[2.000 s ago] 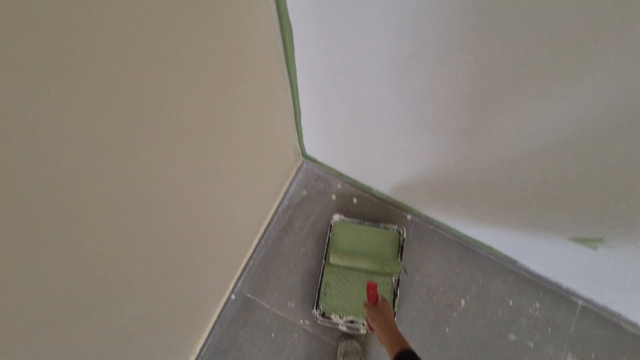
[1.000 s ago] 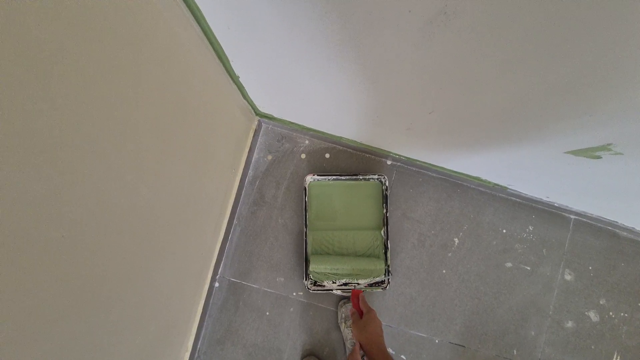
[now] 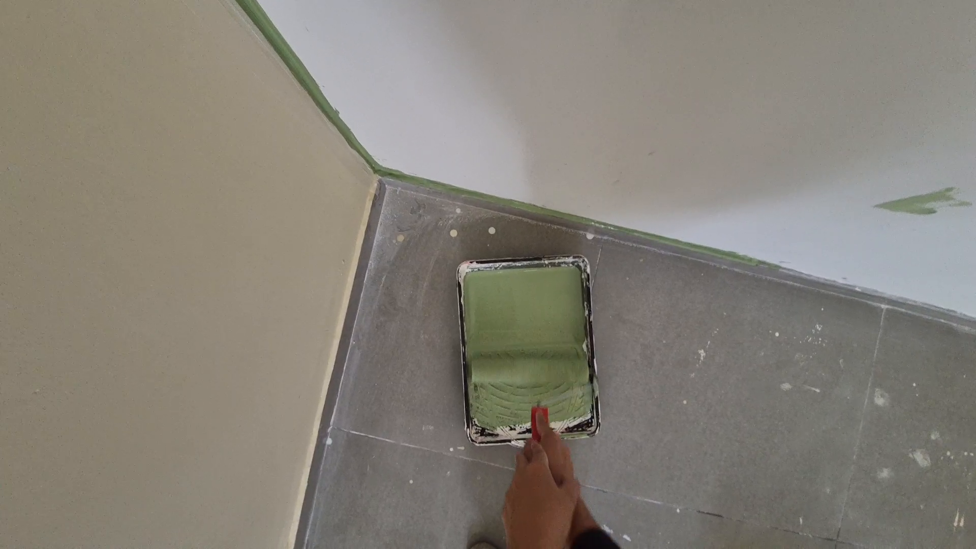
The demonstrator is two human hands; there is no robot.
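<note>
A black-rimmed paint tray (image 3: 462, 343) holding green paint lies on the grey floor. Across its ribbed slope rests a green-coated paint roller (image 3: 530, 367), just below the deeper pool of paint. My right hand (image 3: 563, 461) grips the roller's red handle (image 3: 539, 423), a finger lying along it. Close against it, my left hand (image 3: 536, 499) is wrapped around the lower part of the handle and hides part of the right hand. A dark sleeve shows at the right wrist.
A beige wall (image 3: 175, 267) stands at left, meeting a white wall (image 3: 656, 114) with a green painted strip (image 3: 488, 200) along its corner and bottom edge. A green patch (image 3: 923, 201) marks the white wall. The tiled floor (image 3: 732, 427) has paint spots; part of a shoe (image 3: 483, 544) shows.
The left hand has come onto the handle beside the right. The roller has moved up the tray from the near end, where it lay one second ago.
</note>
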